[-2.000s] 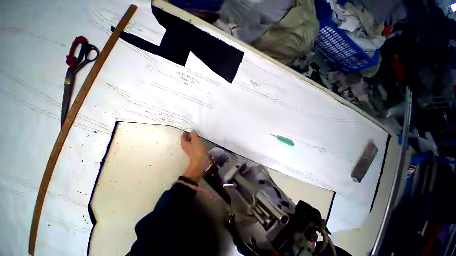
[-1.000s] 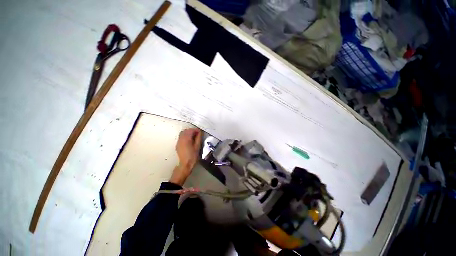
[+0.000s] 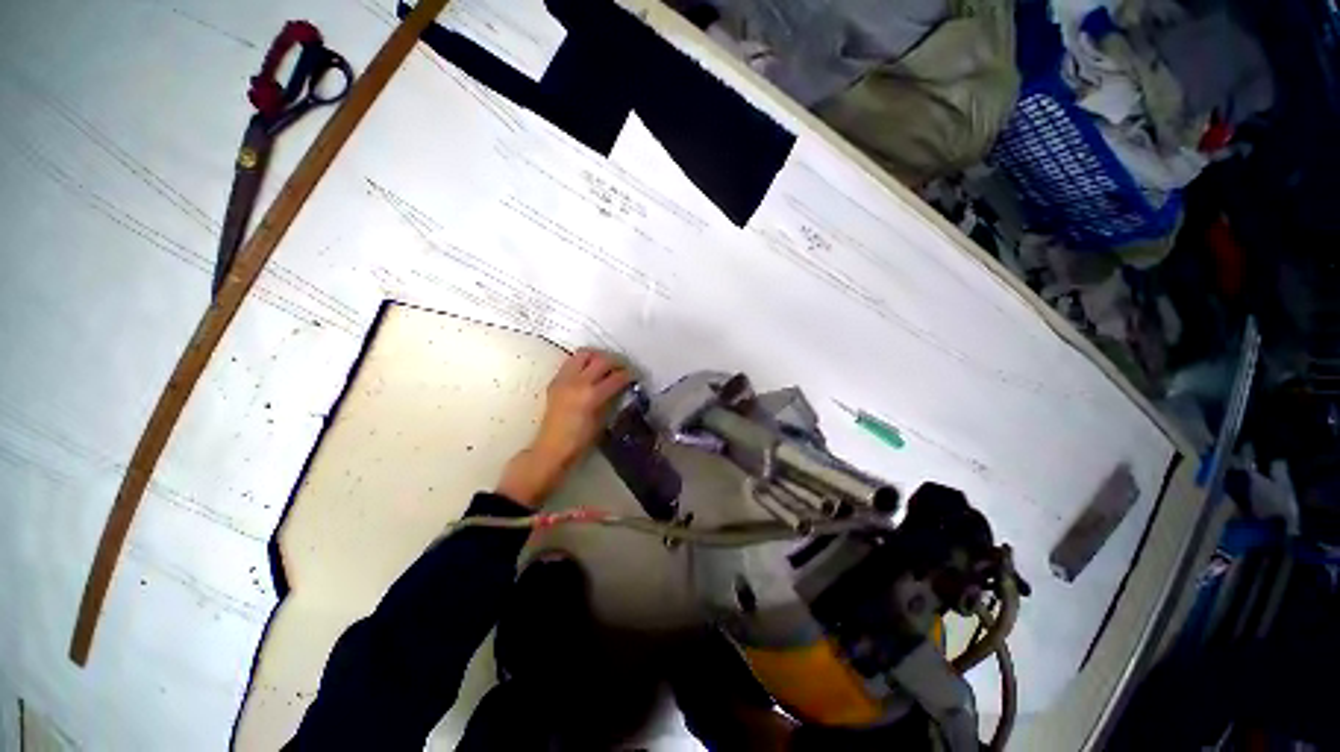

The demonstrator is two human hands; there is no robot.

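The cutting machine [image 3: 823,566] stands at the lower middle, with silver tubes on top and a yellow-orange band on its motor. My left hand [image 3: 584,400] rests palm down on the lay's edge beside the machine's front, fingertips at the cut line. It holds nothing that I can see. Of my right hand [image 3: 764,723] only a small dark patch of skin shows at the bottom edge, below the motor; its grip is hidden. The white paper marker [image 3: 691,301] lies beyond the cut line. A cream-coloured area [image 3: 404,441] with a dark edge lies left of my left hand.
A grey-beige cord [image 3: 610,525] crosses over my left sleeve to the machine. A brown wooden strip [image 3: 191,353] and shears [image 3: 251,154] lie left. A black fabric piece [image 3: 691,118], green tool [image 3: 879,428] and grey block [image 3: 1095,523] lie on the paper. A blue basket [image 3: 1080,169] stands beyond the table.
Since the first frame, the machine's yellow-orange band has come into view and the cord now lies over my left sleeve. My left hand stays close to the cut line beside the machine's front.
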